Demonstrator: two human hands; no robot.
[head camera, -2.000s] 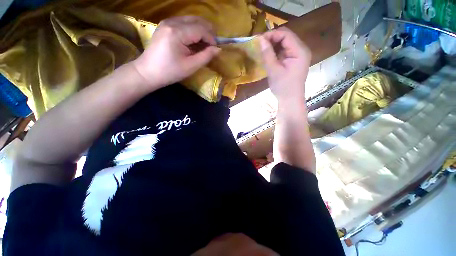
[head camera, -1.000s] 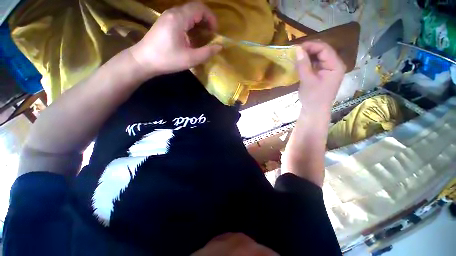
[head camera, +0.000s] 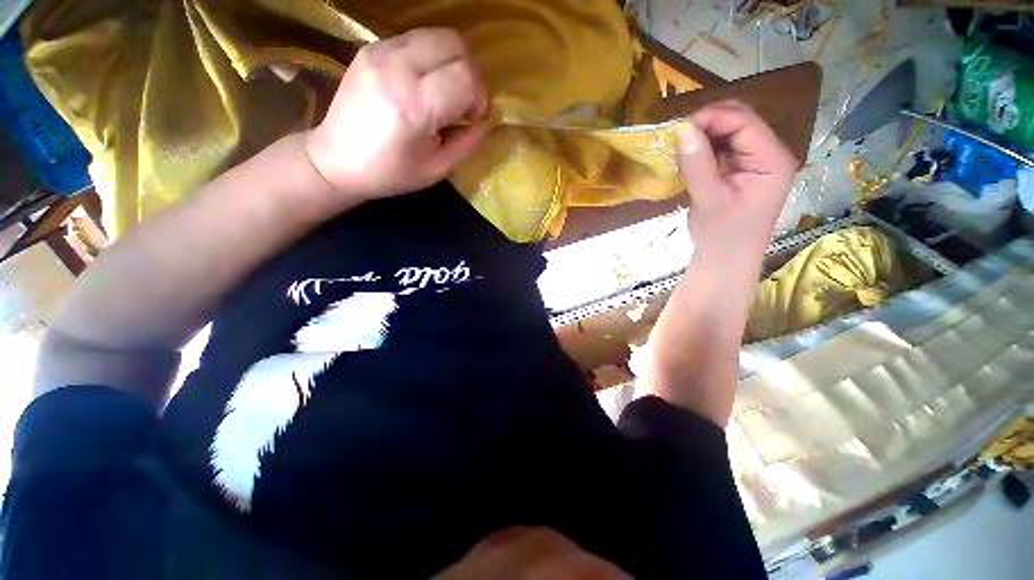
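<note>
The mustard-yellow garment piece (head camera: 516, 187) lies draped over the lap and hangs between my hands, slightly shiny. Its upper edge is pulled taut and shows a thin whitish line (head camera: 635, 128). My left hand (head camera: 397, 113), fingers curled in, pinches the edge at its left end; the fingertips are partly hidden. My right hand (head camera: 737, 159) pinches the same edge between thumb and index finger at its right end. Whether a small tool is in either hand cannot be told.
A brown board (head camera: 782, 102) stands behind my right hand. Another yellow heap (head camera: 833, 278) lies in the trough at right, beside the cream fabric-covered surface (head camera: 873, 397). Scraps litter the floor (head camera: 737, 34). A green item (head camera: 992, 85) is at the upper right.
My hands have moved apart to the right compared with two seconds ago, with a longer edge stretched between them. My left hand has closed further since one second ago.
</note>
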